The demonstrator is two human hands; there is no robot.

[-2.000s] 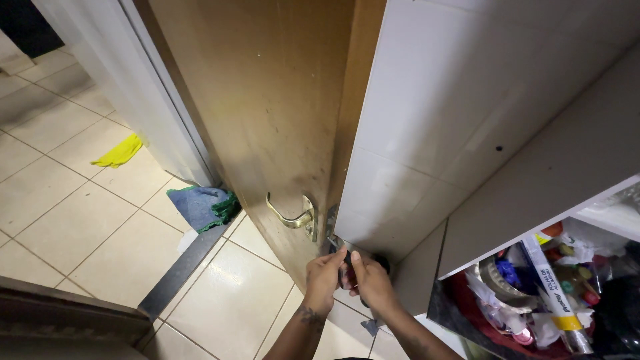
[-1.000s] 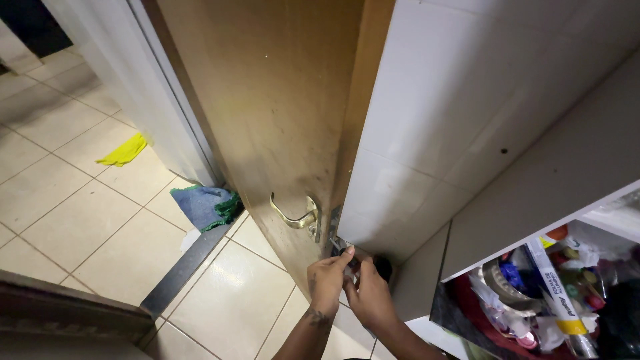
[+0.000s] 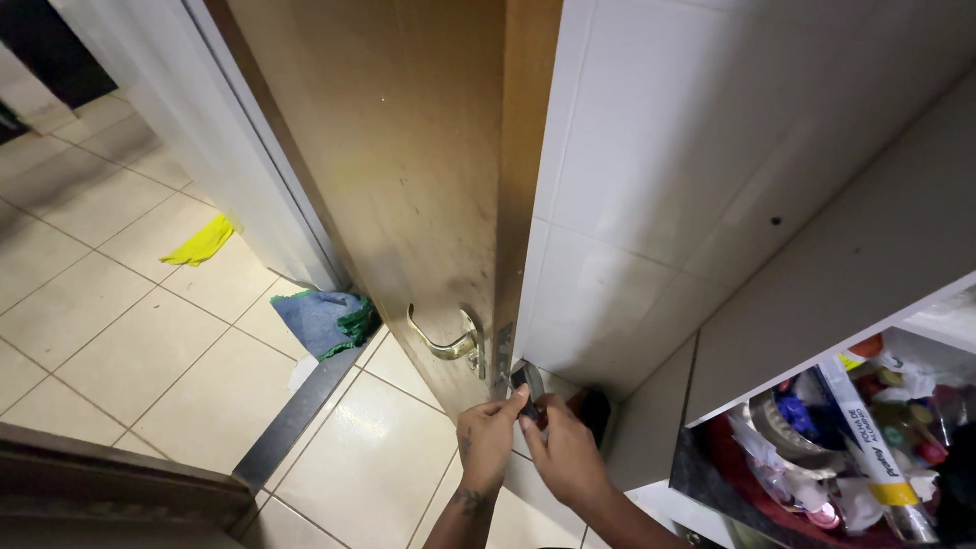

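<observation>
A wooden door point(image 3: 396, 152) stands open, with a brass lever handle point(image 3: 450, 347) low in the view. Beside its edge, by the metal lock plate point(image 3: 504, 343), my left hand point(image 3: 486, 435) and my right hand point(image 3: 563, 450) come together around a small dark tool point(image 3: 527, 404). The thumb and fingers of the left hand pinch it, and the right fingers close on its other side. A thin metal tip seems to reach the door's edge near the lock plate. The fingers hide most of the tool, so its exact kind cannot be told.
A blue cloth with green trim point(image 3: 324, 320) lies by the door frame at the dark threshold strip point(image 3: 297, 412). Farther left is a yellow cloth point(image 3: 200, 241) on the tiles. At right, a cabinet shelf holds a foil box point(image 3: 865, 427), a metal pan point(image 3: 778, 438) and plastic bags.
Both hands stay beside the door edge while their fingers have shifted around the tool. The door and its handle look unchanged.
</observation>
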